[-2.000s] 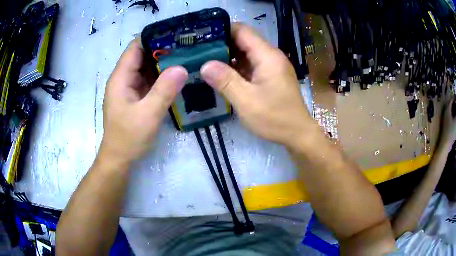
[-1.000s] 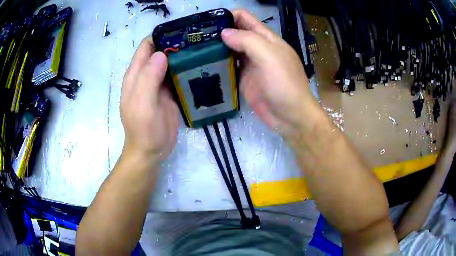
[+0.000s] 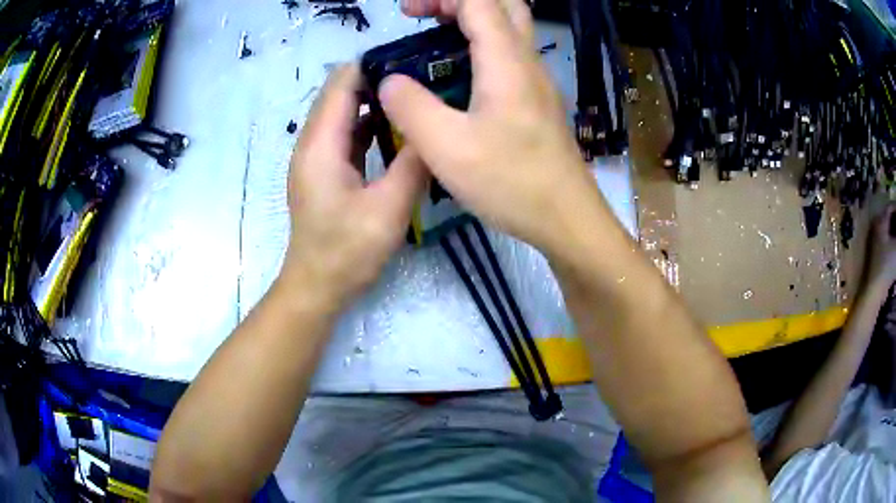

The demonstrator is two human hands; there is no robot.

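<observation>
A power bank unit in a black case (image 3: 405,57) is held between both hands at the upper middle, above the white tabletop. My left hand (image 3: 346,201) grips its left side. My right hand (image 3: 491,133) lies across its top and front, thumb on the case end, and hides most of the battery cell. A small part of the cell's lower end (image 3: 439,218) shows, with yellow edging. Three black cables (image 3: 498,305) hang from the unit towards me, past the table's front edge.
Power bank units (image 3: 128,93) with yellow edges are piled along the left. Black cables (image 3: 727,108) lie in a mass on brown board (image 3: 727,255) edged with yellow tape (image 3: 776,334). A blue crate (image 3: 128,418) holds units at lower left. Another person's arm (image 3: 835,359) is at right.
The unit and both hands have moved right. My right hand has shifted over the unit's front, covering the cell and black patch that showed before. The cables swung right with it.
</observation>
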